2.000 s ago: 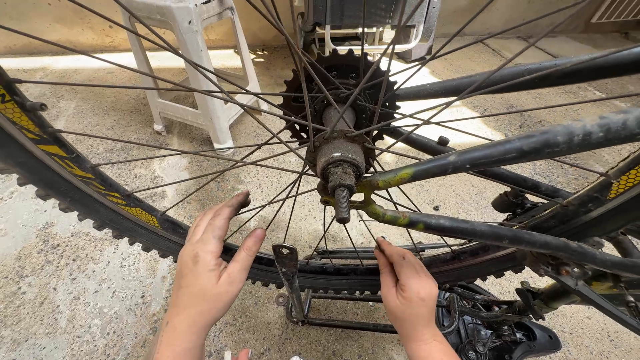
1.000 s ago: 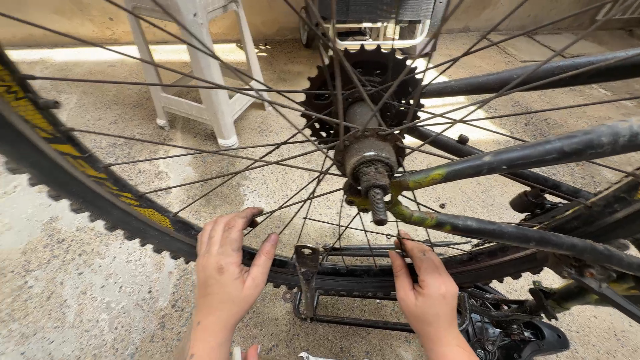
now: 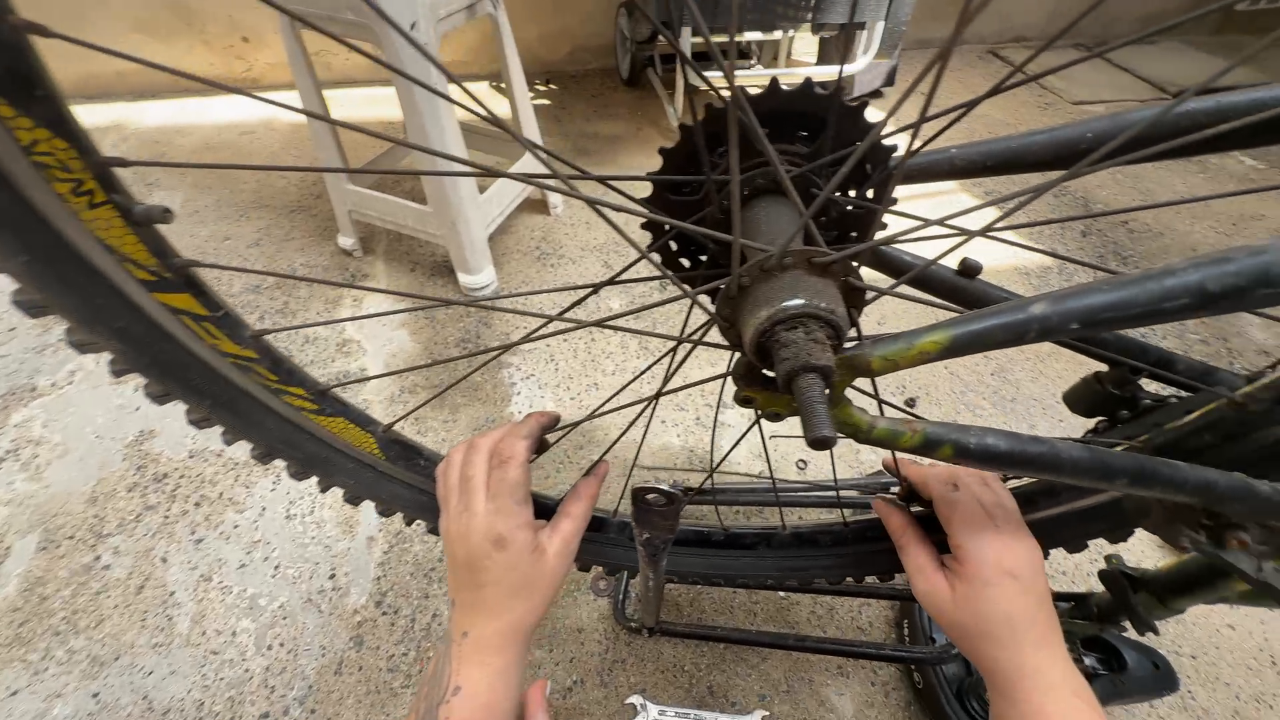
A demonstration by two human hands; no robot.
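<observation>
A spoked bicycle wheel, with a black knobbly tyre (image 3: pixel 290 440), stands between rear frame tubes. Its greasy hub (image 3: pixel 785 300) carries a toothed sprocket cluster (image 3: pixel 770 180), and a threaded axle end (image 3: pixel 818 410) protrudes beside the frame's dropout. My left hand (image 3: pixel 500 530) is at the lower rim with thumb and fingers apart, holding nothing. My right hand (image 3: pixel 965 540) is by the rim under the lower frame tube. A small dark thing shows at its thumb and fingertips; whether it is gripped is unclear. Between my hands a flat metal stay (image 3: pixel 655 540) rises from a black rack.
Black frame tubes (image 3: pixel 1060 310) cross the right side. A white plastic stool (image 3: pixel 450 170) and a wheeled metal-framed object (image 3: pixel 770 50) stand behind. An open-ended wrench (image 3: pixel 695 710) and a small washer (image 3: pixel 601 584) lie low in view. A dark pedal (image 3: pixel 1130 675) is at lower right.
The view has shifted, bringing the hub nearer and farther right in the picture. Both hands stay beside the lower rim. The wrench shows more fully at the bottom edge.
</observation>
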